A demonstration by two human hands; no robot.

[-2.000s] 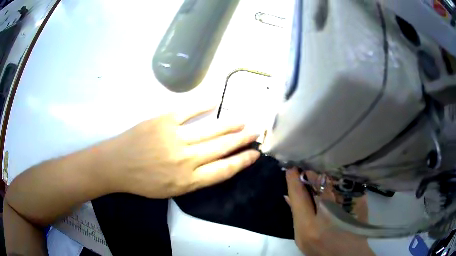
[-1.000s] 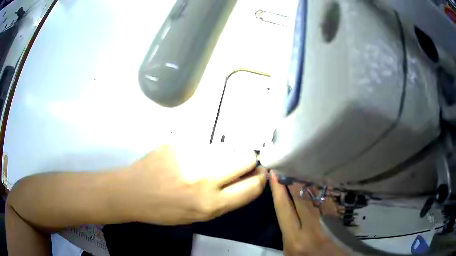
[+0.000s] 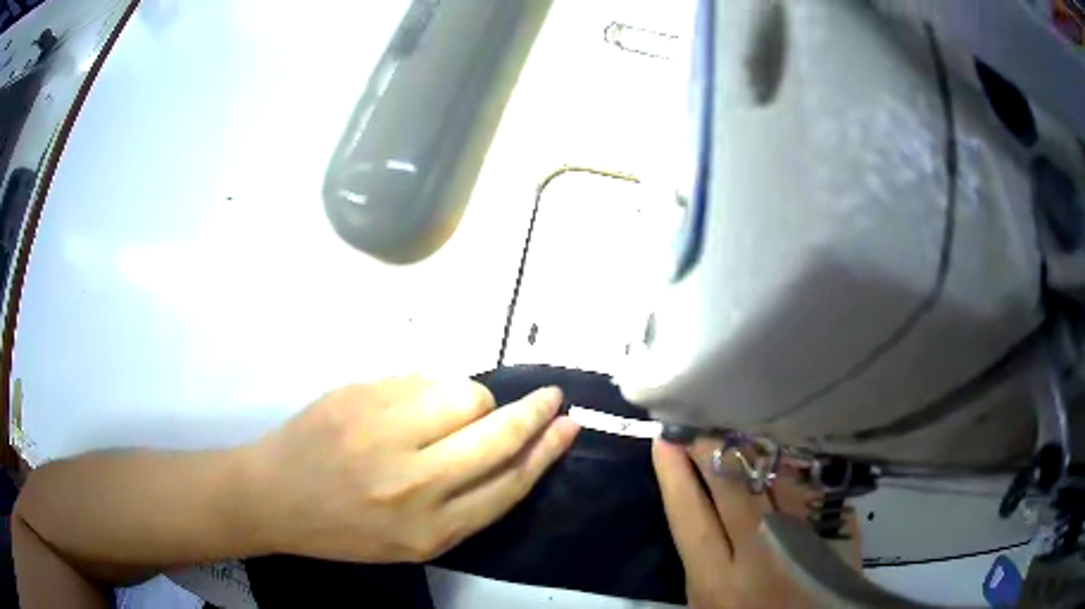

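Observation:
A black fabric piece (image 3: 595,523) lies on the white table under both hands. A small white label (image 3: 614,422) lies on the cloth near its upper edge, between my hands. My left hand (image 3: 476,464) rests on the cloth, fingertips close together at the label's left end. My right hand (image 3: 726,512) is partly hidden behind the sewing machine head (image 3: 833,238); its fingertips press on the cloth at the label's right end. The needle and presser foot area is mostly hidden by the head.
A rounded grey tube (image 3: 416,155), perhaps a lamp, hangs left of the head. The bed cover outline (image 3: 520,262) shows beyond the cloth. A blue tag (image 3: 1002,579) lies at lower right. The white table (image 3: 179,297) has a brown edge at far left.
My left hand has moved down and a little left, uncovering the white label and the cloth's upper edge. The cloth sits lower than at first. My right hand's fingers stay near the head.

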